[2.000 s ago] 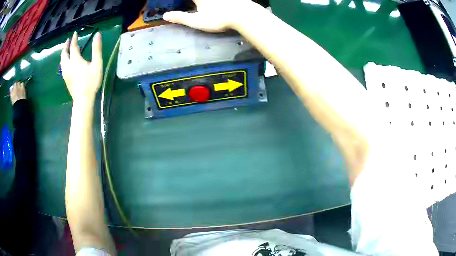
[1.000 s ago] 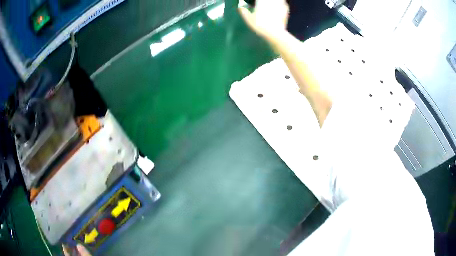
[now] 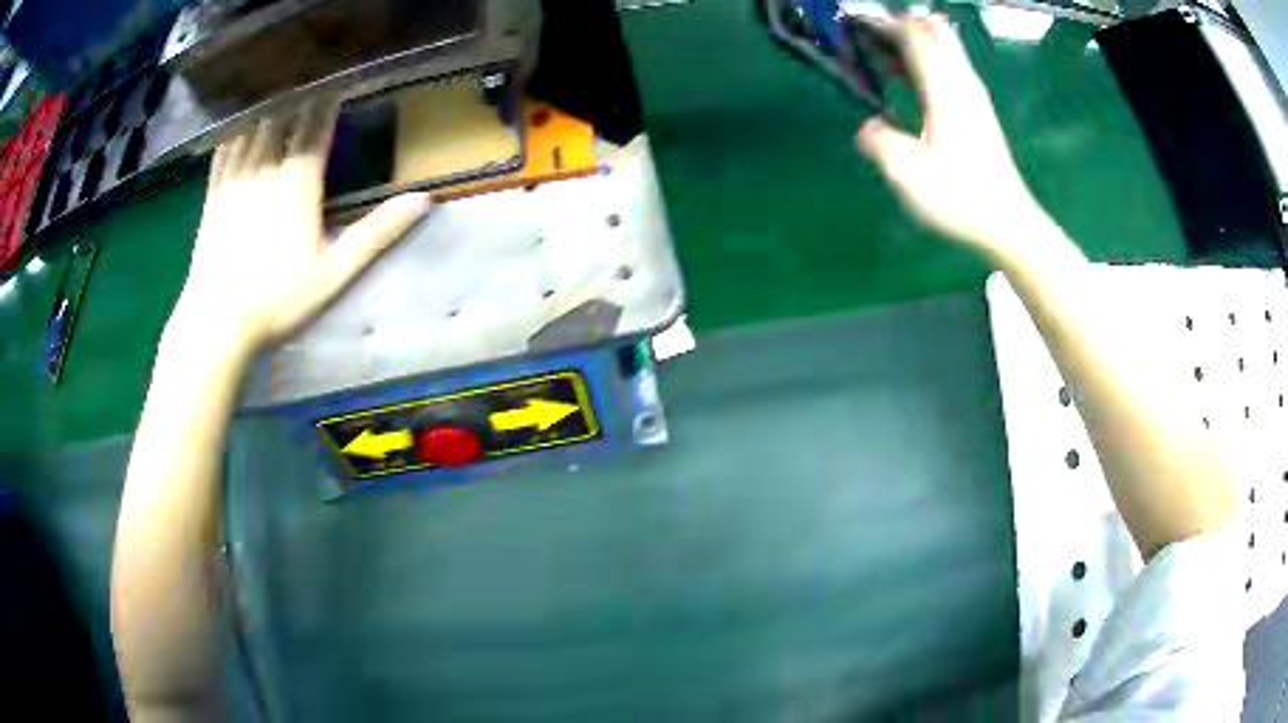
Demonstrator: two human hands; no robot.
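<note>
A dark phone frame (image 3: 497, 130) lies in the orange-edged nest (image 3: 565, 146) of the press, with a tan area inside it. My left hand (image 3: 276, 233) lies over the left end of the nest and the silver fixture plate (image 3: 466, 269), thumb apart, fingers blurred; no grip on the frame shows. My right hand (image 3: 949, 141) holds a dark, thin phone part (image 3: 826, 45) up at the top, right of the press; the part is cut by the picture's top edge. The red start button (image 3: 451, 446) sits on the blue press base (image 3: 622, 410), untouched.
The dark press head (image 3: 332, 50) is above and behind the nest. Red (image 3: 26, 172) and black trays (image 3: 106, 141) stand at the far left, with a small blue-handled tool (image 3: 62, 318) nearby. The white perforated mat (image 3: 1045, 466) lies at the right, a black strip (image 3: 1179, 120) behind it.
The view has swung back left to the press. My right hand now holds a dark phone part. My left hand has moved from near the button onto the plate and nest.
</note>
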